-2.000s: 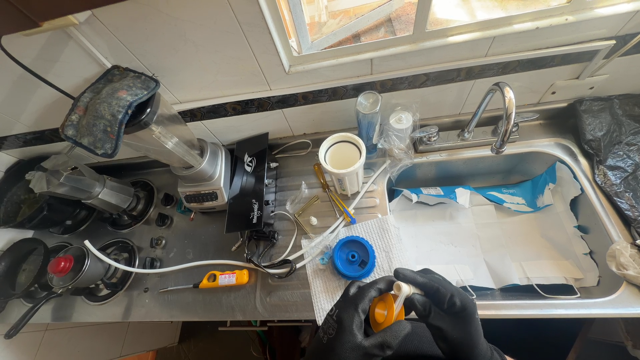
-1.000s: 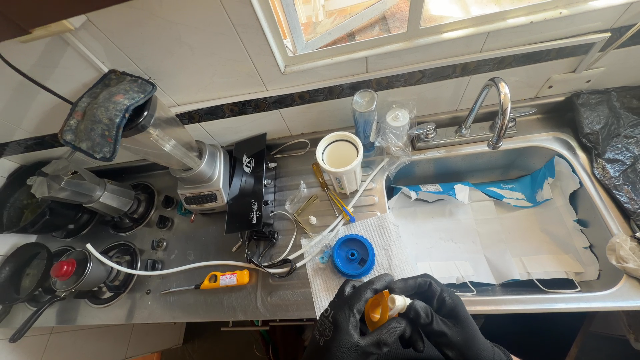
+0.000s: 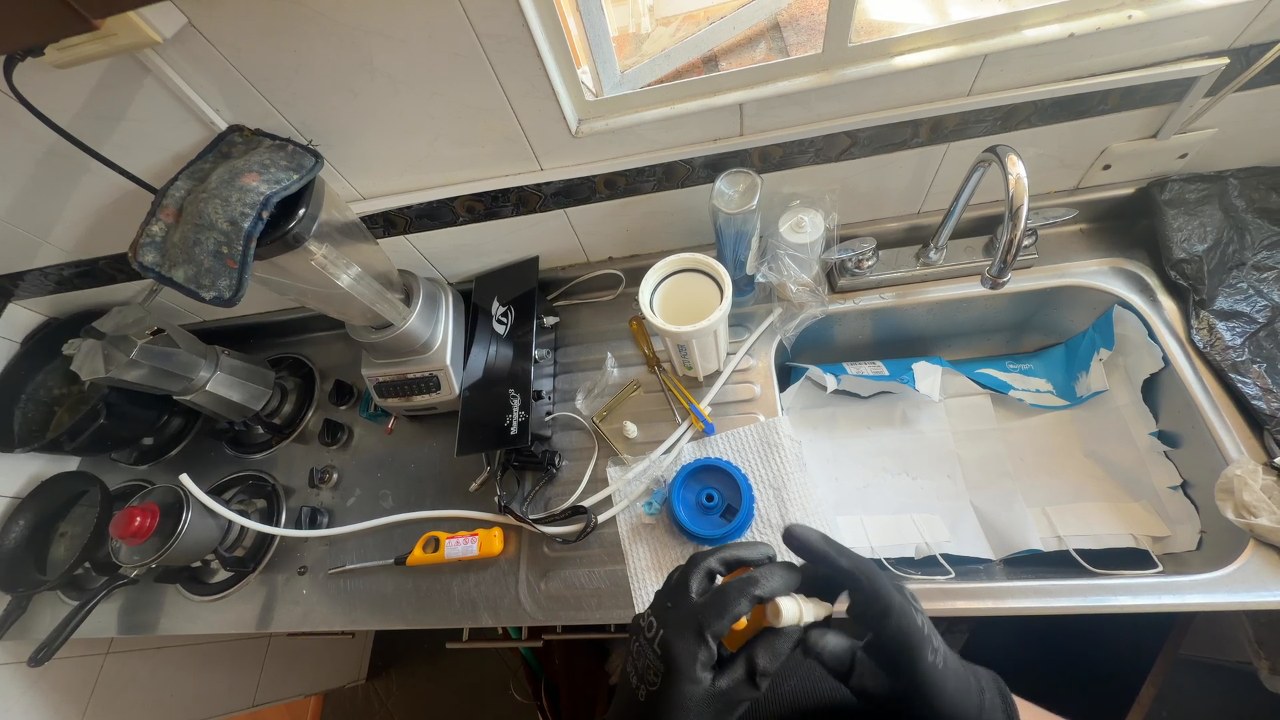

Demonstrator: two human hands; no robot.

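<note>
My left hand (image 3: pixel 700 630), in a black glove, holds a small yellow object (image 3: pixel 745 628), perhaps a tape roll, and a white plastic fitting (image 3: pixel 797 611). At the fitting's tip, my right hand (image 3: pixel 880 630), gloved too, has its index finger raised; whether it grips the tip is unclear. Just beyond lies a blue filter housing cap (image 3: pixel 711 500) on a paper towel (image 3: pixel 790 470). Behind it stands a white filter housing (image 3: pixel 688 310), open end up. A yellow-handled screwdriver (image 3: pixel 645 345) and a white tube (image 3: pixel 640 470) lie near it.
A steel sink (image 3: pixel 1215 480) holds torn paper (image 3: pixel 950 470) at right, below a faucet (image 3: pixel 1010 215). Leftward are a yellow lighter (image 3: pixel 460 545), a black panel (image 3: pixel 497 360), a blender (image 3: pixel 415 360), a moka pot (image 3: pixel 180 365) and pans (image 3: pixel 50 530) on the stove.
My hands have shifted around the yellow object and the fitting. The fitting, upright two seconds ago, now points right. My right index finger has lifted away.
</note>
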